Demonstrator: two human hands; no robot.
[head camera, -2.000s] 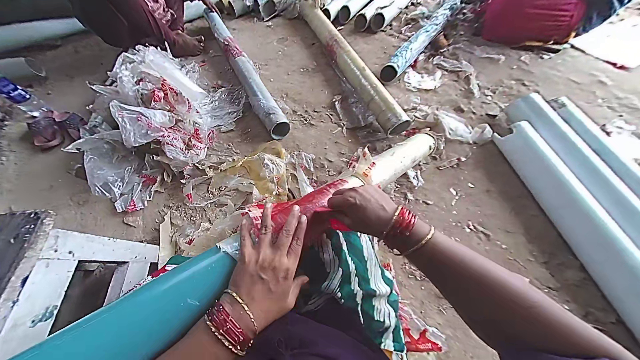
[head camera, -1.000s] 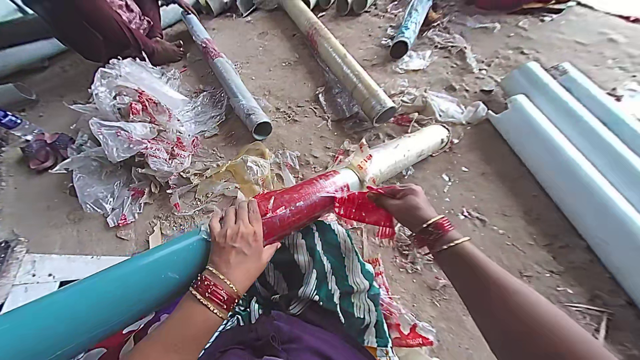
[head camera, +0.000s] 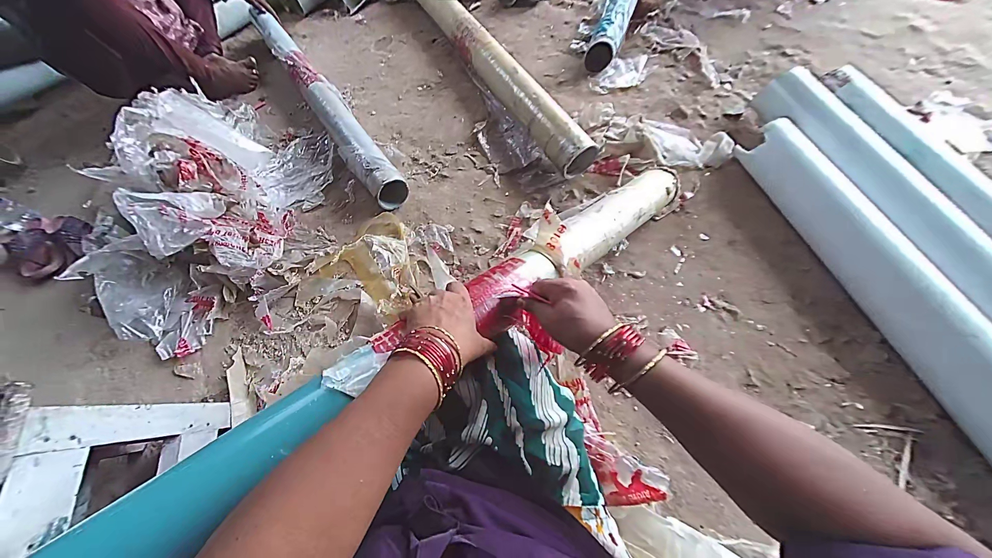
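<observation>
Across my lap, over a green striped cloth (head camera: 535, 411), lies a long pipe (head camera: 256, 449), teal at the lower left and off-white at its far end. Red printed plastic film (head camera: 492, 291) wraps its middle. My left hand (head camera: 449, 318) rests over the wrapped part, its fingers partly hidden behind the pipe. Just to the right, my right hand (head camera: 570, 310) pinches an edge of the red film beside the pipe. A strip of printed tape (head camera: 552, 240) circles the off-white part beyond my hands.
Crumpled plastic film (head camera: 209, 209) lies on the ground at left, near another person's foot (head camera: 229, 76). A grey pipe (head camera: 341, 124) and a cream pipe (head camera: 519, 93) lie ahead. Pale blue half-round lengths (head camera: 876, 263) lie at right. A white wooden frame (head camera: 116, 426) is at lower left.
My left hand has moved along the pipe toward the far end, onto the red film. My right hand, which held a loose flap out to the right a second ago, is now close against the pipe.
</observation>
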